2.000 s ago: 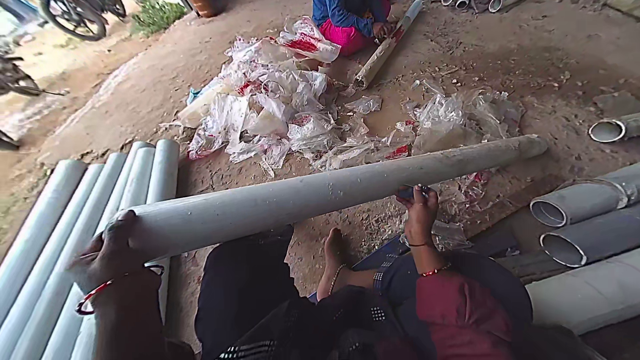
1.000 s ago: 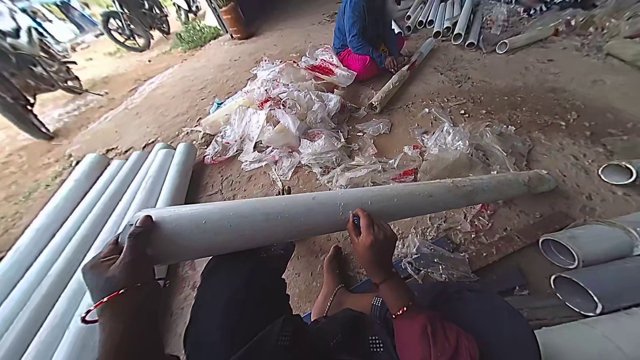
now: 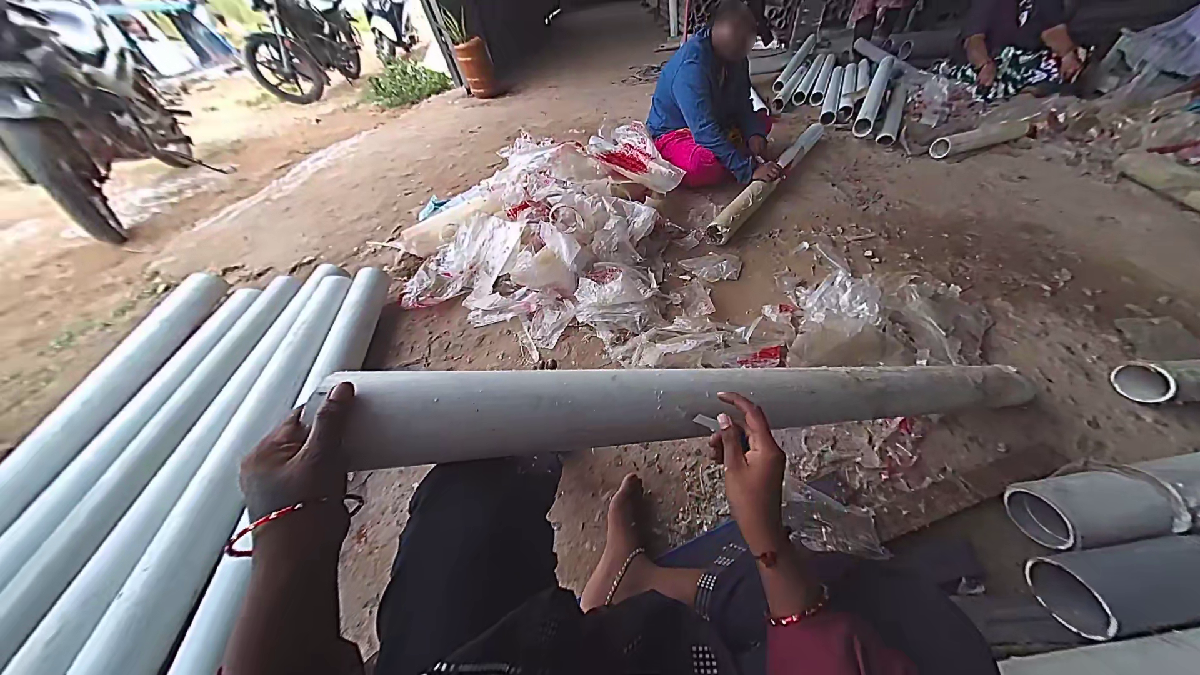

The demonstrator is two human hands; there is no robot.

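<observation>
A long pale grey pipe lies crosswise over my lap, its far end reaching right, near the ground. My left hand grips the near end, thumb on top. Just below the pipe's middle, my right hand is raised with the index finger lifted. It holds a small blade-like tool, partly hidden by the fingers, with its pale tip against or just in front of the pipe's side; contact cannot be told.
Several pale pipes lie side by side at left. Crumpled plastic film covers the ground ahead. Open-ended grey pipes lie at right. A seated person in blue handles another pipe. Motorcycles stand at upper left.
My right hand has moved from the pipe's underside, first to its face, and its index finger is now lifted. My left hand keeps hold of the end. The view has tilted up.
</observation>
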